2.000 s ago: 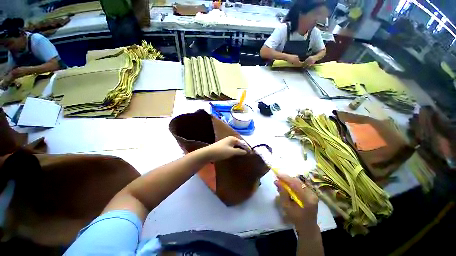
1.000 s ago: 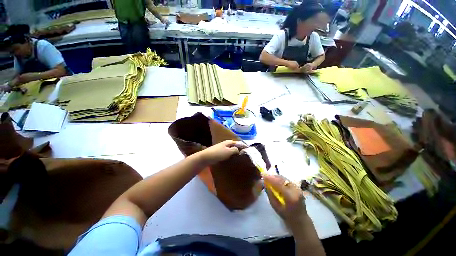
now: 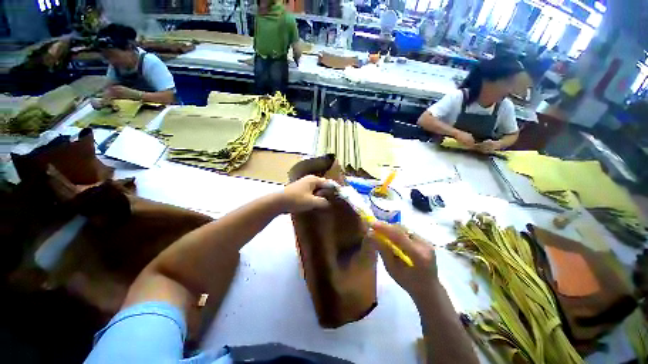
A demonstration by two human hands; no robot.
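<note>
A brown bag body (image 3: pixel 337 266) stands tilted on the white-topped table in front of me. My left hand (image 3: pixel 311 194) pinches its top edge. My right hand (image 3: pixel 406 257) holds a glue brush by its yellow handle (image 3: pixel 391 247), like a pen. The brush's pale front end is at the top edge, close beside my left fingers; the exact contact is blurred. The glue pot (image 3: pixel 386 204), white with a yellow-orange tool in it, stands behind the bag body. The blue tray (image 3: pixel 362 186) under it is partly hidden by the bag body and my hands.
Yellow-green strips (image 3: pixel 522 288) and a brown piece with an orange panel (image 3: pixel 572 270) lie right. A small black object (image 3: pixel 427 200) is beyond the pot. Folded panels (image 3: pixel 353 146) and cut panels (image 3: pixel 209 131) lie behind. Brown bags (image 3: pixel 135 249) crowd the left. Several people are beyond.
The view has shifted left and up, so the table things appear lower and further right. The bag body is turned and more upright, its side now facing me. The brush has stayed at the top edge.
</note>
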